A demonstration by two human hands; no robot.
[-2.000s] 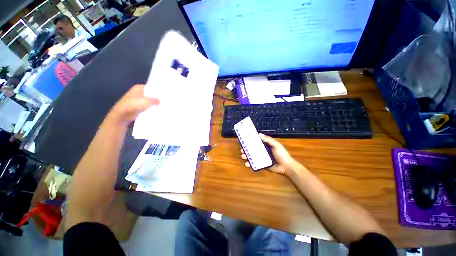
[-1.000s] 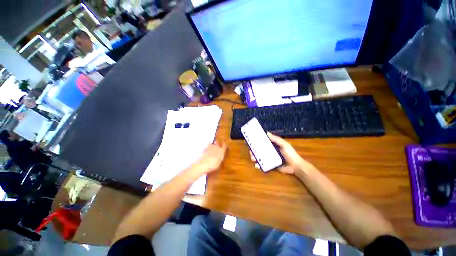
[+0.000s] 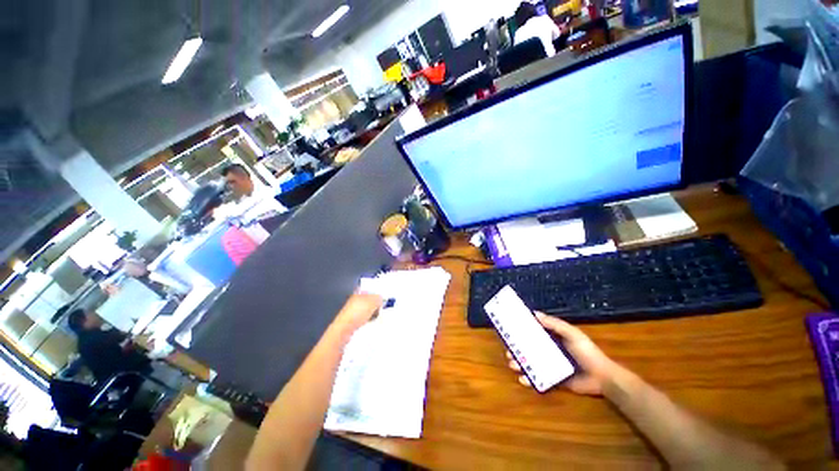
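Observation:
A stack of white printed sheets (image 3: 396,368) lies on the desk left of the keyboard, with a small dark picture near its top. My left hand (image 3: 357,315) is at the upper left part of the stack, its fingertips beside the picture; whether it grips a sheet is unclear. My right hand (image 3: 586,357) holds a smartphone (image 3: 529,338) with a lit white screen, tilted, just in front of the keyboard. Some fingers of my right hand are hidden behind the phone.
A black keyboard (image 3: 616,281) lies below a lit monitor (image 3: 561,129). Booklets (image 3: 658,219) lie under the monitor. A pen holder (image 3: 425,225) and a yellowish-lidded jar (image 3: 396,235) stand by the grey partition (image 3: 285,285). A purple mat (image 3: 825,359) is cut off at right. People sit beyond the partition.
My left hand lifted a sheet earlier, then was at the stack's right edge; now it is at the upper left. My right hand still holds the phone. The view has tilted up.

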